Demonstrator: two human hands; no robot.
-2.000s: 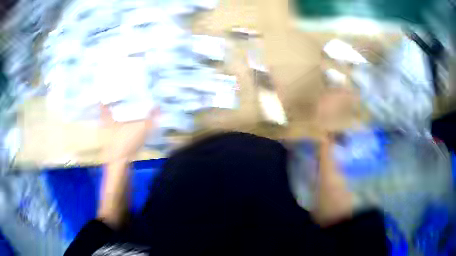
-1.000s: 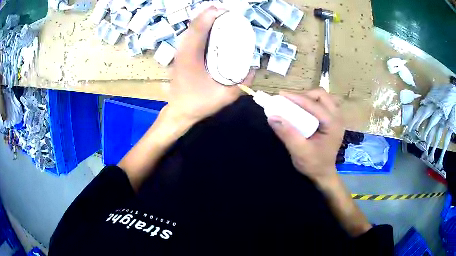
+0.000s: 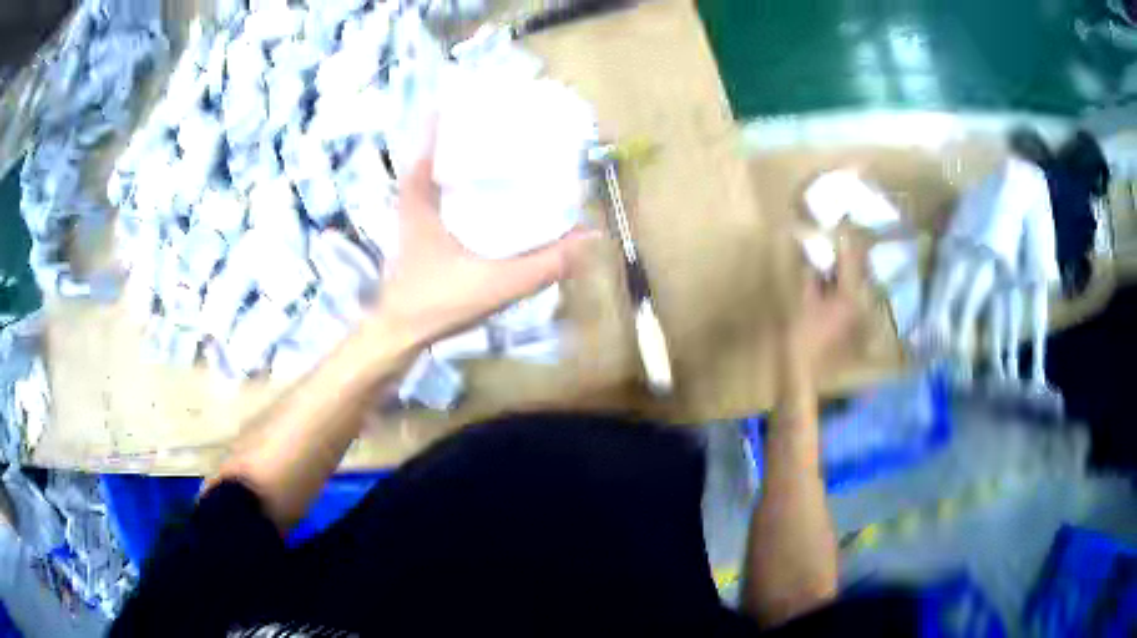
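My left hand (image 3: pixel 436 284) holds a bulky white figurine lower body (image 3: pixel 514 162) over the front right part of the heap of white waist inserts (image 3: pixel 256 162). Its shape is blurred and overexposed, and the waist opening cannot be made out. My right hand (image 3: pixel 825 312) is at the right part of the table, blurred. Its fingertips are by a small white piece (image 3: pixel 819 252), possibly a glue bottle; whether they grip it cannot be told. A two-faced mallet (image 3: pixel 638 268) with a yellow end lies between my hands, its handle towards me.
White pieces (image 3: pixel 850 199) lie beyond my right hand. White leg parts (image 3: pixel 1004 268) hang over the right edge, with a dark heap (image 3: pixel 1075 187) beside them. A green conveyor belt (image 3: pixel 873 62) runs behind. Blue crates (image 3: pixel 885 430) stand below the table. Grey parts are at the left edge.
My right hand, which held the glue bottle at the lower body, has moved away to the table's right part. My left hand still holds the lower body, now over the heap. The view has shifted.
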